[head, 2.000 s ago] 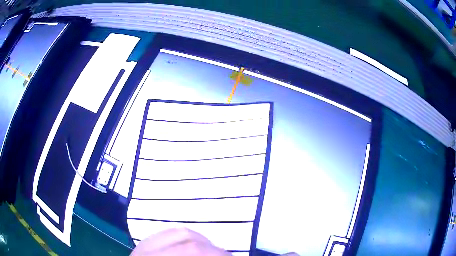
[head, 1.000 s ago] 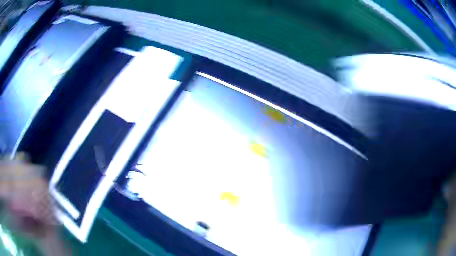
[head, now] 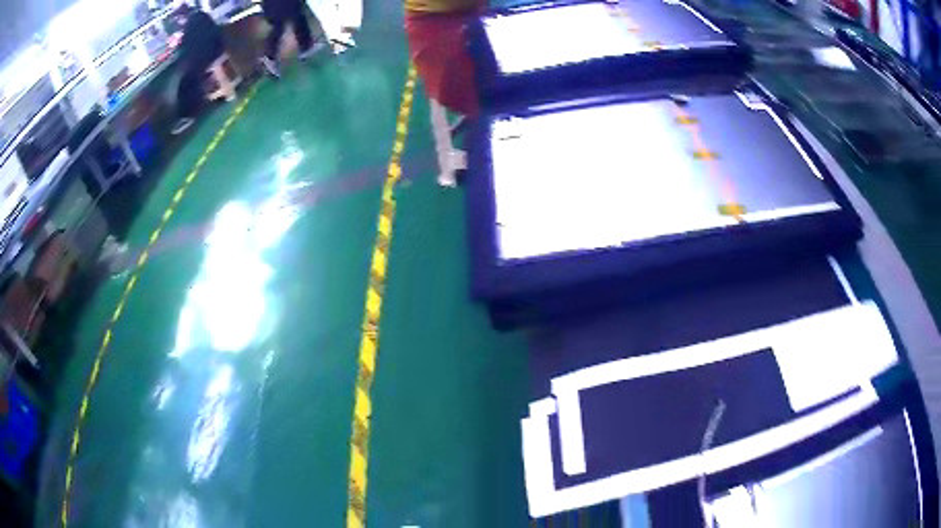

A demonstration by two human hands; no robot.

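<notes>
Neither of my hands is in the picture. Nearest in front, a large white outline-shaped liner point(head: 671, 356) lies around a dark area at the lower right. A thin grey-white cable or tool point(head: 712, 425) lies over it. Beyond it, a bright display panel point(head: 598, 175) in a dark frame lies on a thick black tray point(head: 660, 266). An orange lead with yellow tape squares point(head: 706, 155) crosses this panel. Part of another panel point(head: 836, 490) shows at the bottom right edge, cut off by the picture. The view is somewhat blurred.
A further panel on a black tray point(head: 609, 70) lies at the top. A person in red and yellow point(head: 444, 57) stands beside it. The green floor point(head: 299, 340) has yellow lines. Other people stand at the top left, near benches point(head: 62, 196). A pale rail point(head: 885, 253) runs along the right.
The view has swung left and up to the floor and the neighbouring panels. The banded black sheet and my hands have left the picture. The first panel is now mostly cut off.
</notes>
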